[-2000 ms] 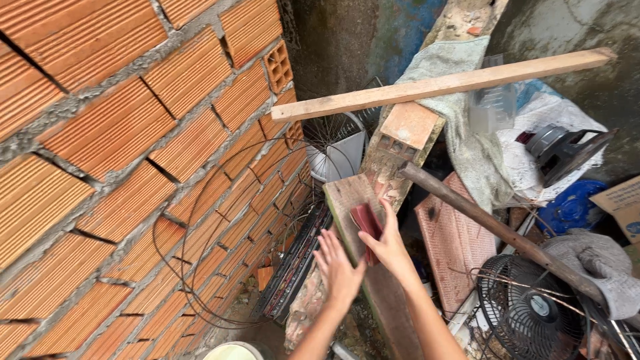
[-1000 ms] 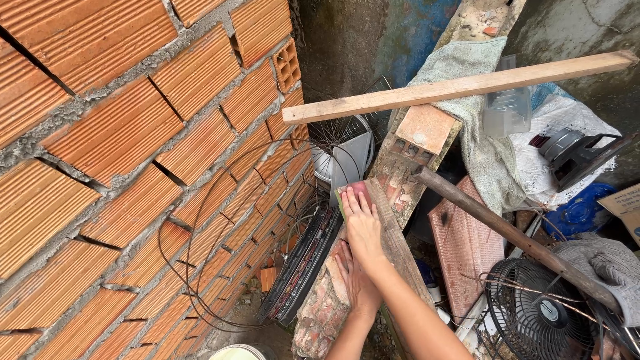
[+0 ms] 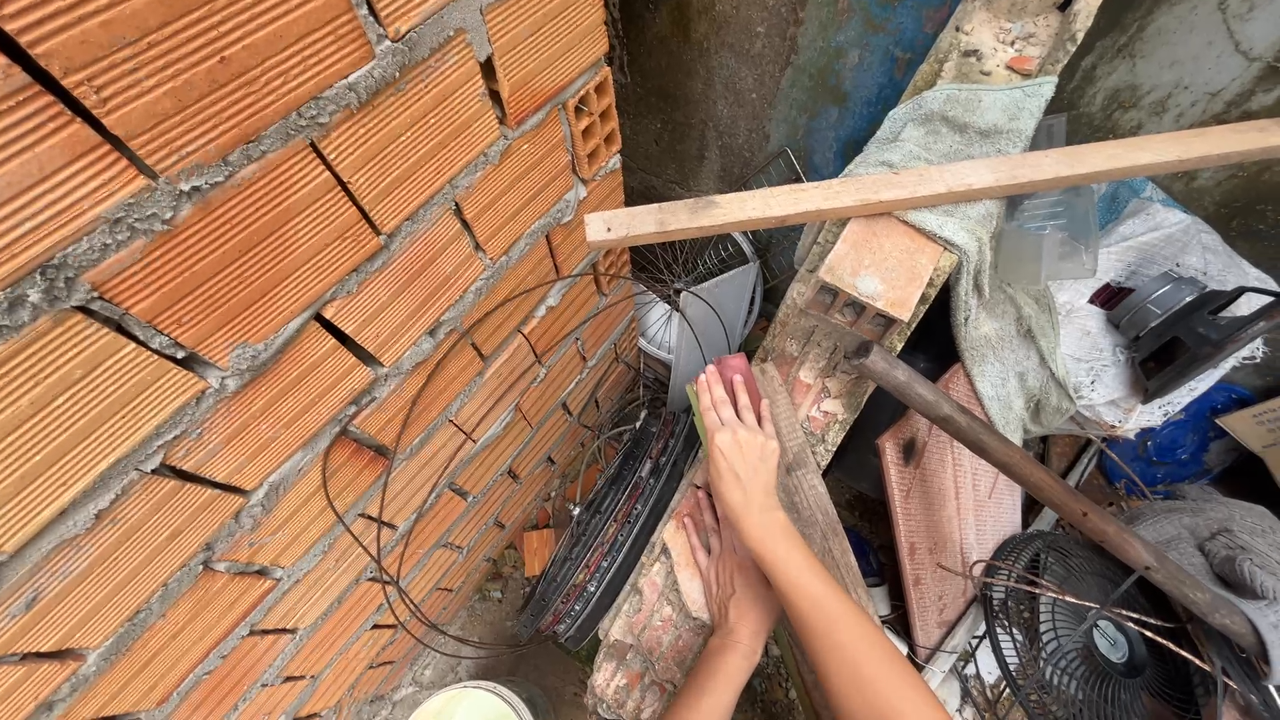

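My right hand (image 3: 742, 462) lies over a dark red piece (image 3: 733, 372) that looks like sandpaper, its fingers pressing it on the upper end of a weathered wooden plank (image 3: 815, 490). A green edge shows by the fingertips; the rest is under the palm. Just below, my left hand (image 3: 732, 580) rests along the plank's left side with its fingers somewhat apart; nothing is seen in it, and its palm is hidden. The plank slants over a rough beam (image 3: 640, 640) of brick and mortar, with a hollow brick (image 3: 880, 268) standing farther up.
A hollow-brick wall (image 3: 240, 250) rises at left, with loose wire (image 3: 395, 560) and wheel rims (image 3: 610, 540) beside it. A wooden batten (image 3: 930, 183) crosses above. At right are a cloth (image 3: 985, 290), a wooden pole (image 3: 1040, 480) and a black fan (image 3: 1080, 620). A bucket (image 3: 475, 703) stands below.
Two seconds ago my right hand held the red piece at the plank and my left hand was raised, apart from it. Now both hands are down on the plank, the right one farther up.
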